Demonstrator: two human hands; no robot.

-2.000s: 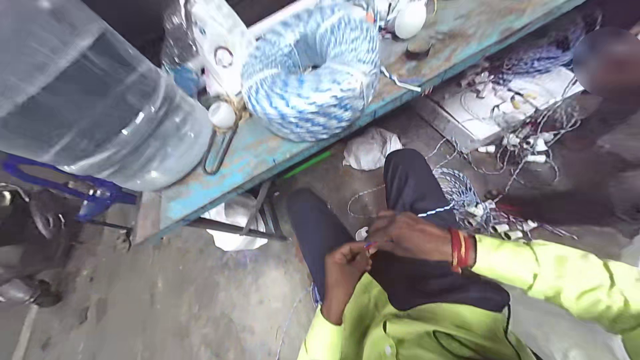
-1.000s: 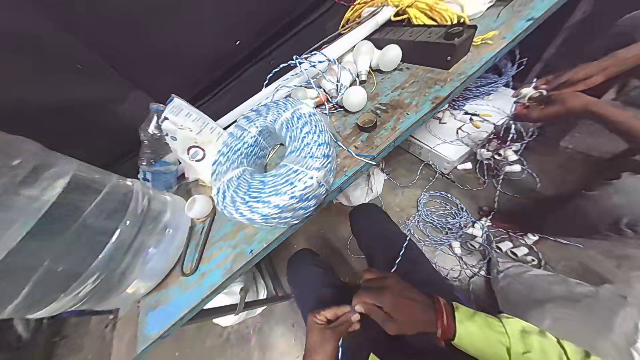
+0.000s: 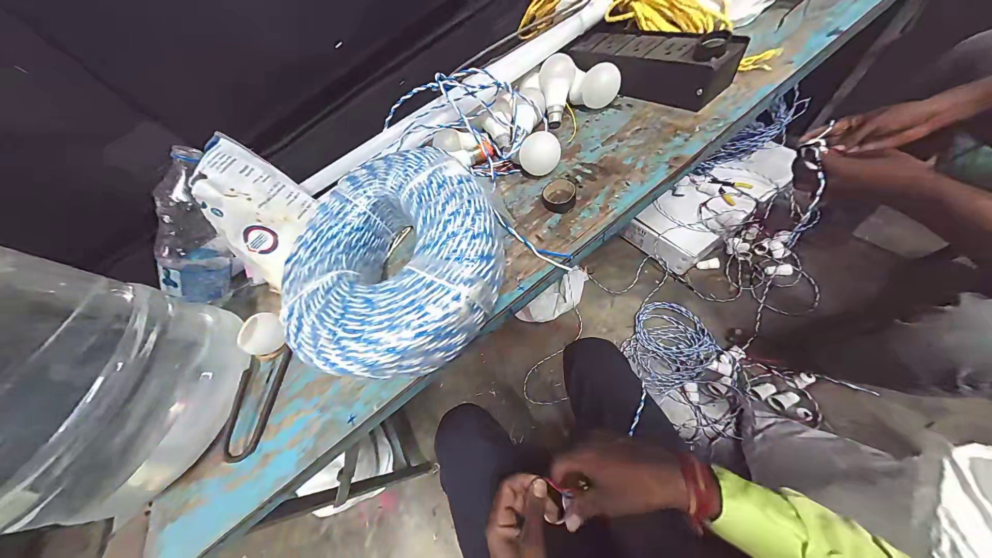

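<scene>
Low in the head view, my left hand and my right hand meet over my dark-trousered lap. Between their fingertips is a thin wire end, small and partly hidden. A blue-and-white twisted wire runs up from behind my right hand toward a loose wire coil on the floor. Red bands circle my right wrist below a yellow-green sleeve. Several white bulb holders lie beside the coil. On the blue-painted bench rests a thick coil of blue-and-white twisted wire.
Bulbs, a black socket box, a tape ring, a white tube and a large clear water jar stand or lie on the bench. At right, a co-worker's hands hold wiring above a white box.
The view has swung, so more of the bench and a co-worker's hands now show. My hands stay together at the wire end.
</scene>
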